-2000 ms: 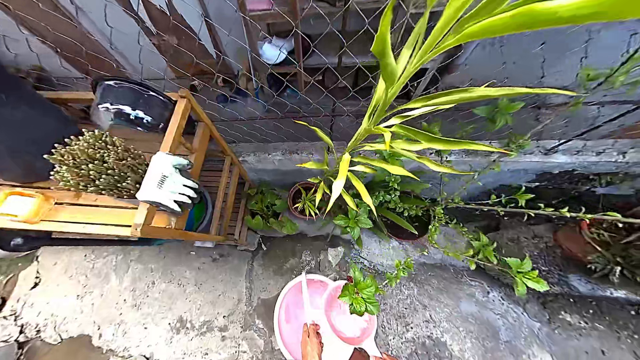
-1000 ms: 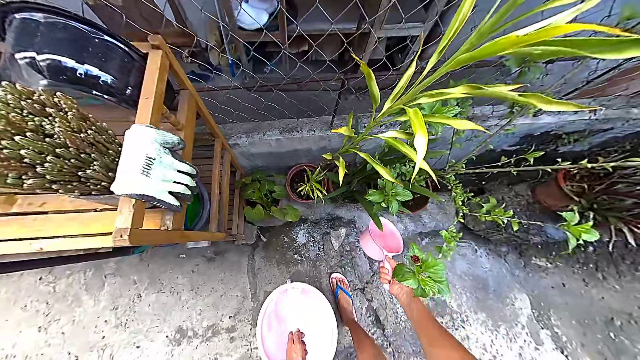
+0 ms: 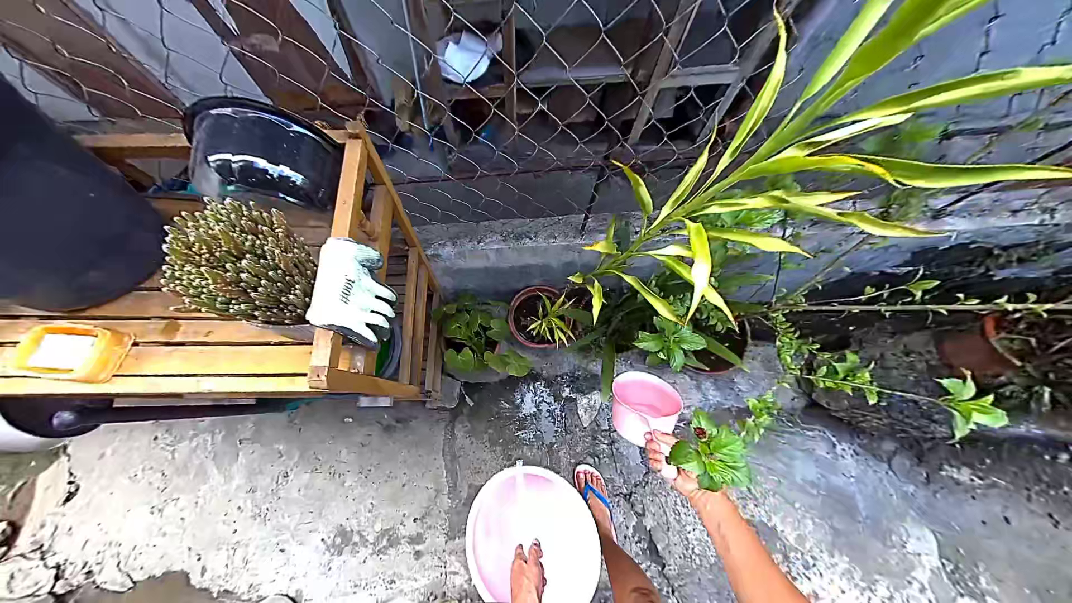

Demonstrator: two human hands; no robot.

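Note:
My right hand (image 3: 666,456) grips the handle of a pink plastic dipper (image 3: 645,406), which contains liquid and is held over the concrete near the potted plants. A leafy sprig with a dark red bud (image 3: 712,452) overlaps the view beside this hand. At the bottom, my left hand (image 3: 528,572) has its fingers over the near inside part of a round pink plastic basin (image 3: 481,536); its thumb is hidden. The basin looks pale and bright inside. Just right of the basin is my foot in a blue-strapped flip-flop (image 3: 595,494).
A wooden slatted rack (image 3: 209,360) at left bears a black tub (image 3: 264,155), a bushy succulent (image 3: 239,264), a work glove (image 3: 352,289) and an orange tray (image 3: 74,352). Potted plants (image 3: 536,316) line the low wall under a chain-link fence (image 3: 569,109). A long-leaved plant (image 3: 703,201) leans right.
Two seconds ago the dipper was over or against the basin. It moved away toward the plants by one second ago, and my right hand still holds it there. The foot has come into sight.

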